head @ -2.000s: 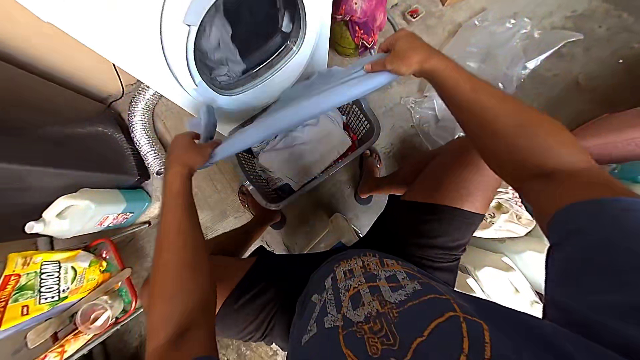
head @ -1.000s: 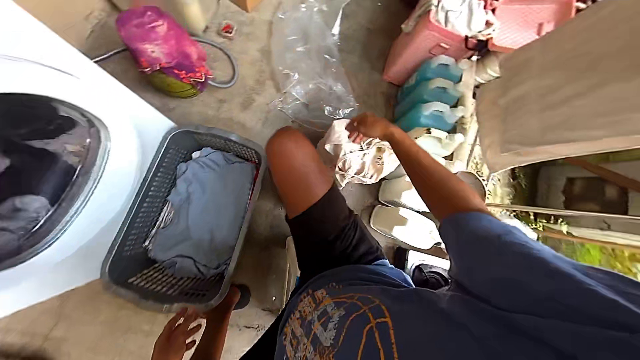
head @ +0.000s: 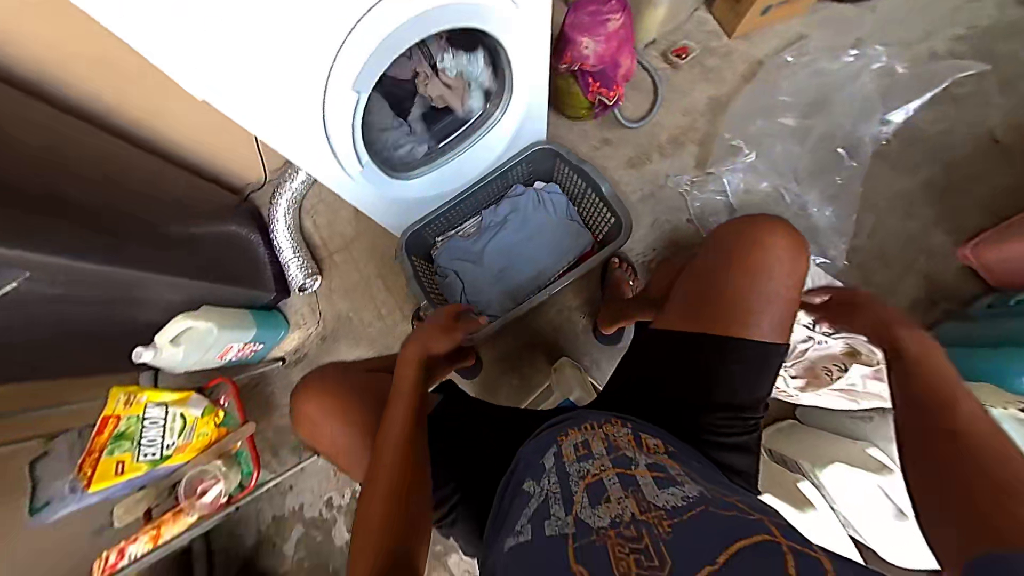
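A grey plastic laundry basket [head: 596, 204] stands on the floor between my feet, against a white front-loading machine [head: 524, 104]. Folded blue-grey cloth [head: 520, 240] lies in it on other laundry. Behind the machine's round door window [head: 432, 104] mixed clothes show. My left hand [head: 444, 336] is at the basket's near left corner, fingers bent; whether it grips the rim I cannot tell. Beside my right knee, my right hand [head: 848, 312] is over a pale printed cloth bundle [head: 832, 364]; its fingers are blurred and their hold on the cloth is unclear.
Clear plastic sheeting [head: 800, 144] lies at the right. A pink bag [head: 596, 52] and grey hose [head: 658, 92] are beside the machine. On the left are a foil duct [head: 288, 224], a large white and teal bottle [head: 216, 338] and a yellow packet [head: 152, 432] on a shelf.
The blue cloth stretched between my hands two seconds ago is gone from them; blue-grey cloth now lies folded in the basket. The view swung right and then back.
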